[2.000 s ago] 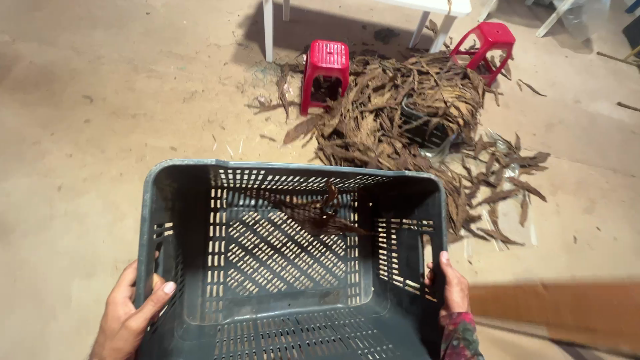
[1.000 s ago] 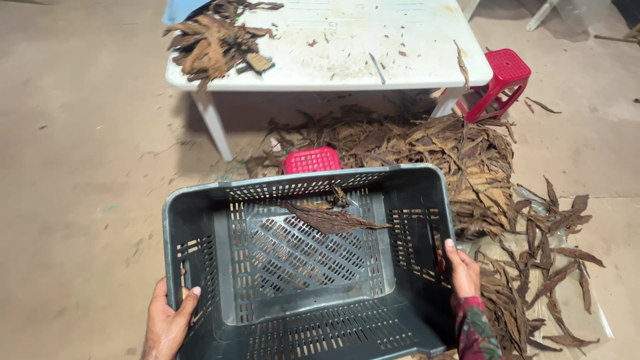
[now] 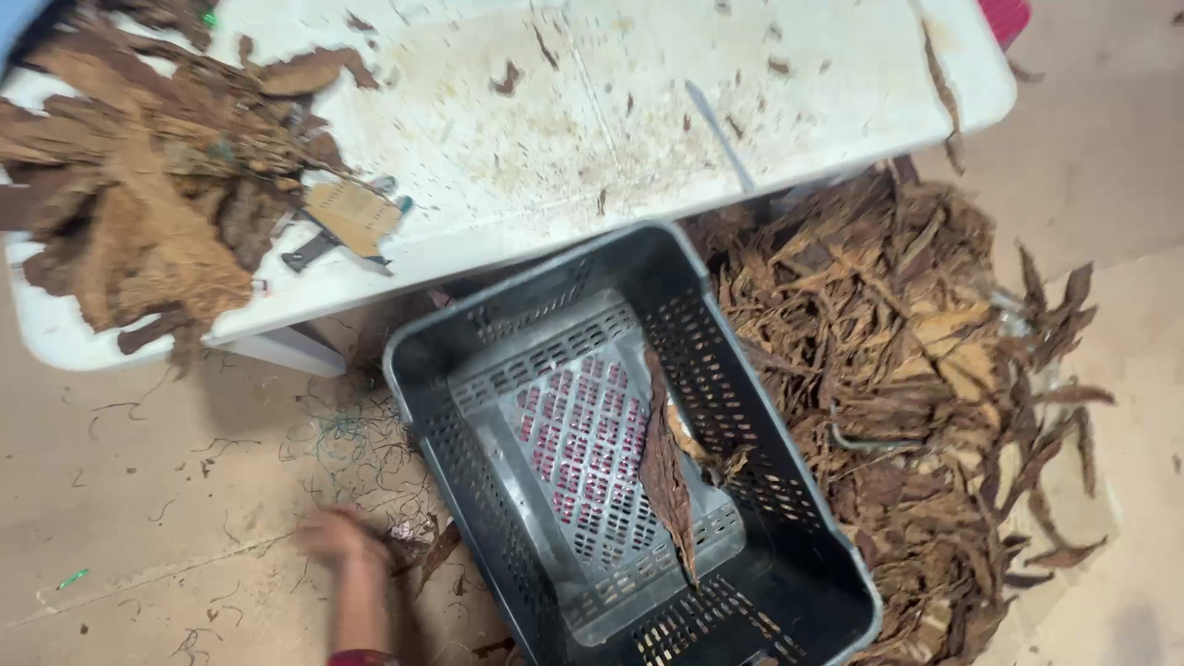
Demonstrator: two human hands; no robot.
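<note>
A black perforated plastic crate (image 3: 592,462) stands tilted in the view beside the white table, and red shows through its slotted bottom. Inside it lie a long dark brown dried leaf (image 3: 666,462) and a smaller curled scrap (image 3: 689,435). My left hand (image 3: 338,535), blurred, is over the floor to the left of the crate, apart from it, and nothing shows in it. My right hand cannot be made out.
A white table (image 3: 462,199) holds a heap of dried leaves (image 3: 139,176), a piece of cardboard (image 3: 356,215) and scraps. A large leaf pile (image 3: 888,370) covers the floor at right. Loose threads (image 3: 347,439) lie near the table leg (image 3: 291,350). A red stool (image 3: 1005,18) shows at top right.
Both hands held the crate by its ends before; my left hand has let go. The crate has turned and is now close against the table, over where a red stool stood.
</note>
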